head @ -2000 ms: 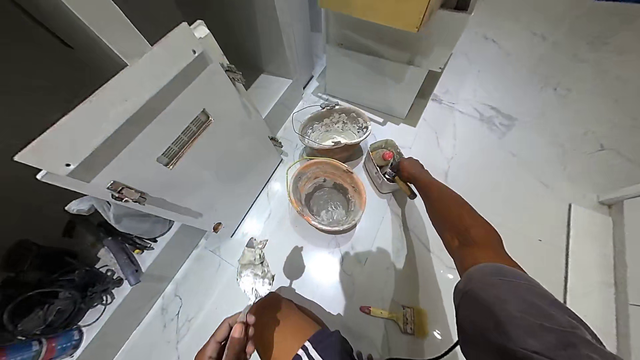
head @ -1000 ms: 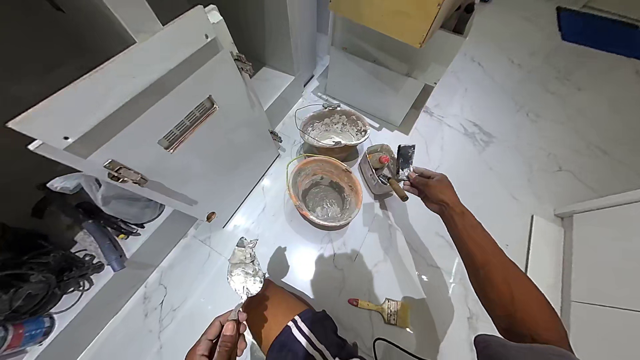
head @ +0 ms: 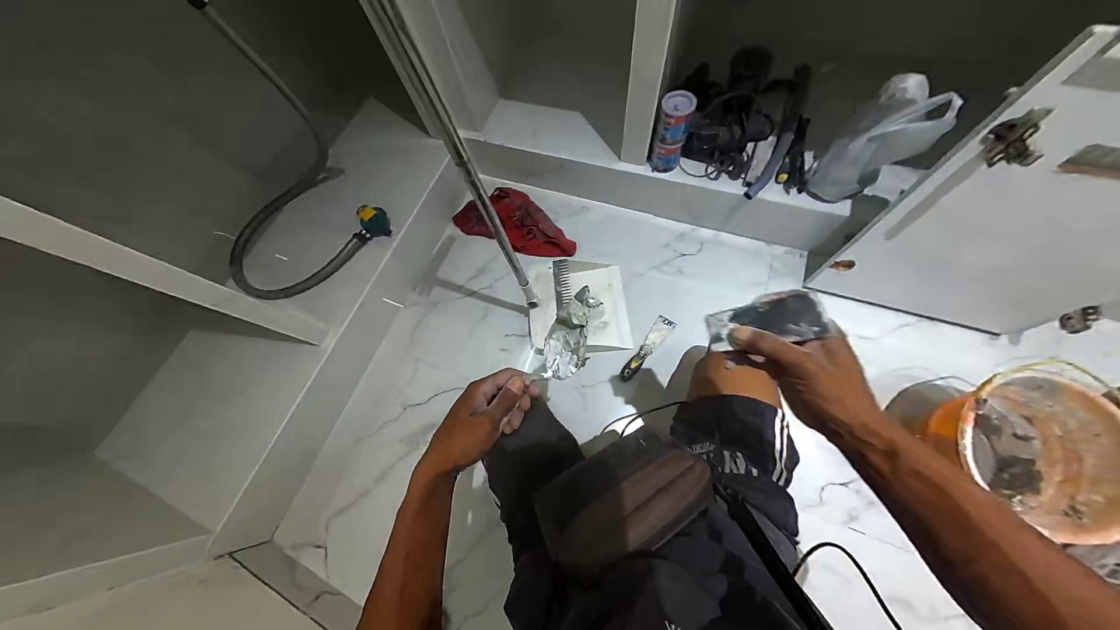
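Note:
My left hand (head: pixel 494 411) pinches the thin end of a putty-coated tool (head: pixel 567 343), perhaps a spoon or small trowel; its head is wrapped in whitish-grey, shiny material and its exact kind cannot be told. My right hand (head: pixel 801 372) holds a flat, dark scraper blade (head: pixel 779 317) smeared with putty, thumb on top, above my knee. Between the two, a putty knife (head: pixel 647 348) with a dark handle lies on the marble-patterned floor. Behind the coated tool lies a white square tile or dustpan-like sheet (head: pixel 614 306) with a grey comb-like strip (head: pixel 562 278) on it.
An orange bucket (head: pixel 967 437) with putty residue stands at right, below a white cabinet door (head: pixel 980 254) with hinges. A metal pole (head: pixel 477 188) slants down beside a red cloth (head: pixel 525 223). Cans (head: pixel 672 131), cables and a plastic bag (head: pixel 875 144) sit on the ledge. A hose (head: pixel 306 179) lies at left.
The view has swung left. My right hand was at the grey container by the buckets, then lifted the dark scraper from there, and now holds it nearer my left hand, which still holds the coated tool.

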